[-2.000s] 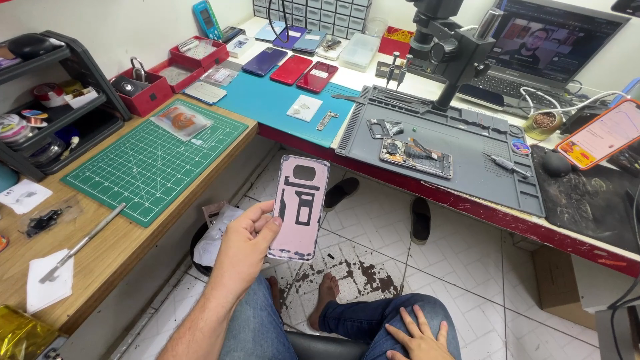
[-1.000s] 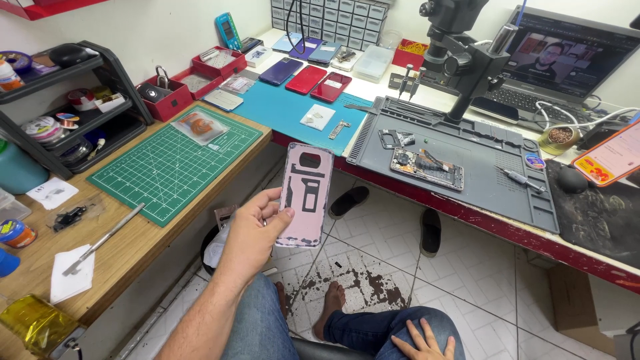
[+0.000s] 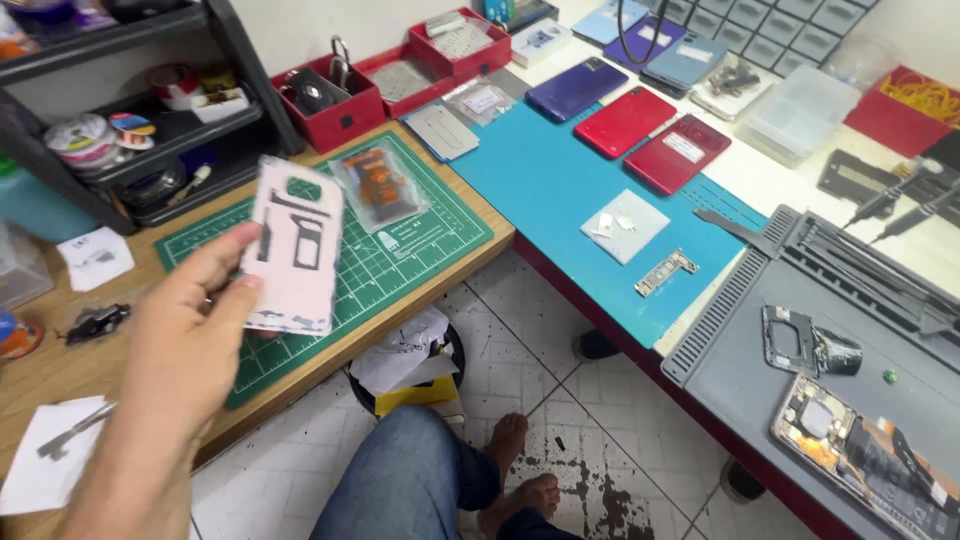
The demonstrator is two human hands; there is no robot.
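Observation:
My left hand [image 3: 187,330] grips a pink phone back cover [image 3: 296,281] by its left edge, between thumb and fingers. The cover has an opening near its top and black adhesive patches, and it is held above the green cutting mat [image 3: 450,217]. Behind it on the mat lies a clear bag with orange parts [image 3: 379,184]. At the lower right, an opened phone [image 3: 847,450] with exposed boards and flex cables rests on a grey repair mat [image 3: 720,405]. A small circuit board [image 3: 666,272] sits on the blue mat [image 3: 525,172]. My right hand is out of view.
Red bins [image 3: 330,105] and a black shelf rack [image 3: 247,82] stand behind the cutting mat. Several phones, one a red phone [image 3: 626,121], lie on the blue mat and beyond it. A metal tool [image 3: 75,431] rests on white paper at left. A waste bin [image 3: 459,360] stands between the desks.
The left hand has carried the pink cover leftward, from over the floor gap to above the cutting mat. The view has turned left, and the right hand, earlier on the thigh, has left it.

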